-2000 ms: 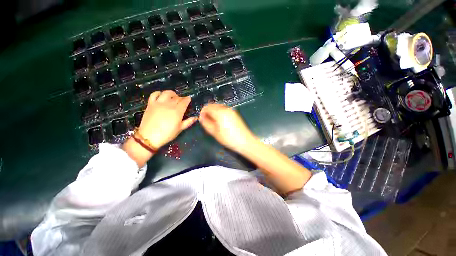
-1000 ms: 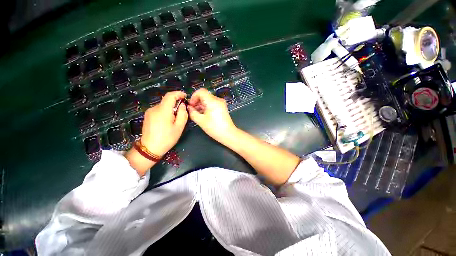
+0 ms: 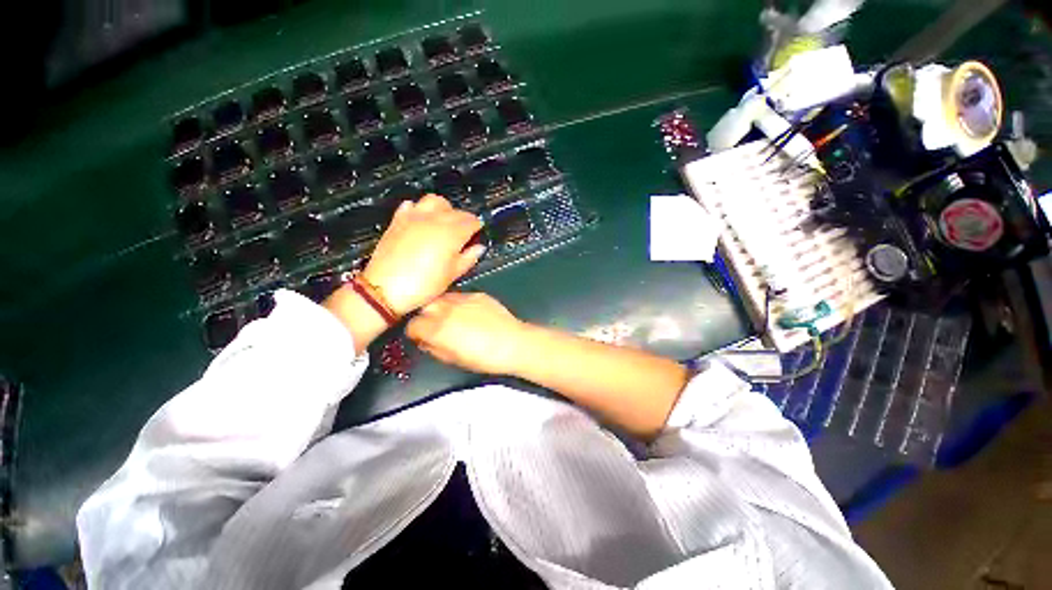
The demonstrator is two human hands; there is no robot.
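A clear blister tray (image 3: 562,219) full of black square modules (image 3: 317,129) lies on the green mat. My left hand (image 3: 427,248), with a reddish band at the wrist, is over the tray's near rows, fingers bent over the pockets; what its fingertips hold is hidden. My right hand (image 3: 461,331) is nearer me, below the left wrist, beside a small pile of dark-red components (image 3: 396,358). Its fingertips are curled down near the pile; whether they pinch a part cannot be seen.
At right are a second red pile (image 3: 677,129), a white paper slip (image 3: 681,228), a white ribbed rack (image 3: 784,236) with wires, a fume fan (image 3: 971,224) and a tape roll (image 3: 972,104). An empty clear tray (image 3: 888,380) lies over blue plastic. A tray edge shows far left.
My hands were together over the tray's near edge. My left hand has moved right over the near rows; my right hand has come back toward me, beside the red pile.
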